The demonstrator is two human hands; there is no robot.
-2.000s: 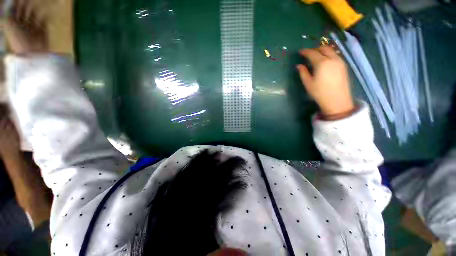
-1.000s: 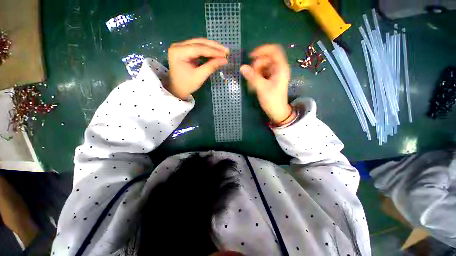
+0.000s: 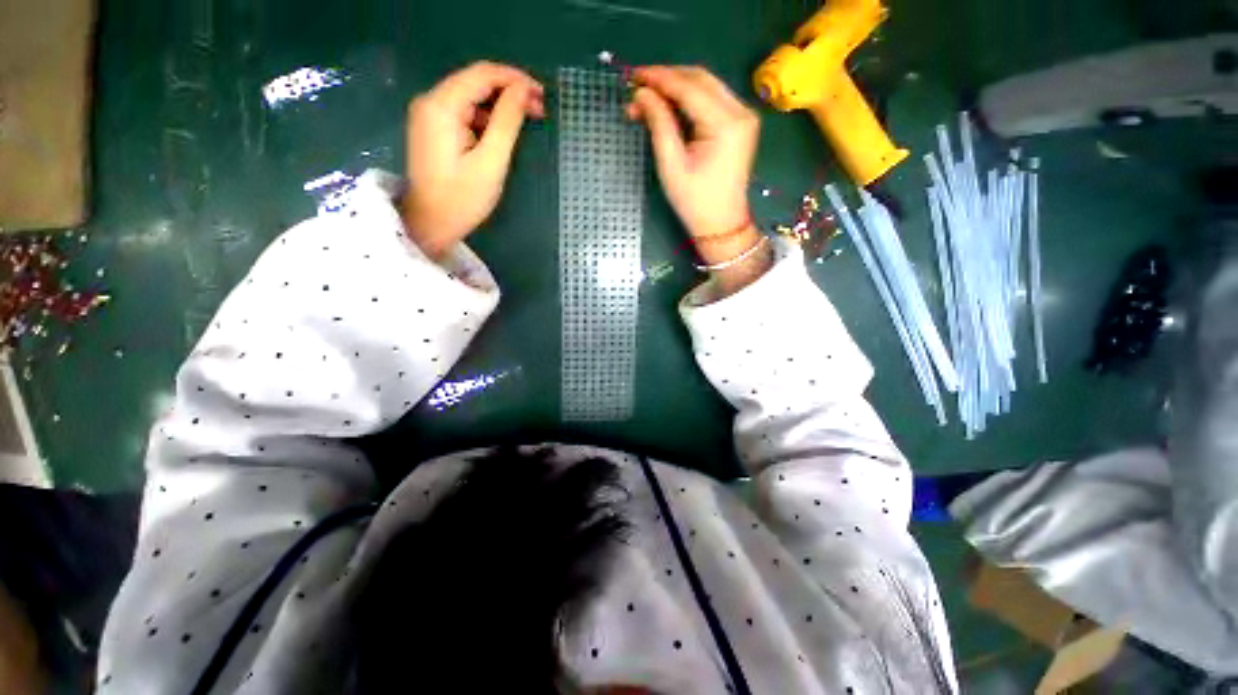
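A grey-silver perforated strip (image 3: pixel 599 258) lies lengthwise in front of me on the dark green mat. My left hand (image 3: pixel 475 136) is just left of its far end, thumb and fingertips together; whether something tiny is between them cannot be told. My right hand (image 3: pixel 692 136) is at the strip's upper right edge, fingertips pinched on a small wired component (image 3: pixel 626 75). A tiny white end (image 3: pixel 606 57) shows just beyond the strip's far edge. A red-and-gold pile of loose components (image 3: pixel 811 228) lies right of my right wrist.
A yellow glue gun (image 3: pixel 831 88) lies at the upper right. Translucent glue sticks (image 3: pixel 975 278) fan out below it. A dark clump of small parts (image 3: pixel 1130 310) is at far right. Another component pile (image 3: pixel 41 285) is at far left. A person's grey sleeve (image 3: pixel 1086 530) is at lower right.
My left hand has come from the far left to the strip. My right hand has moved from the component pile to the strip. Both hands are now at its far end.
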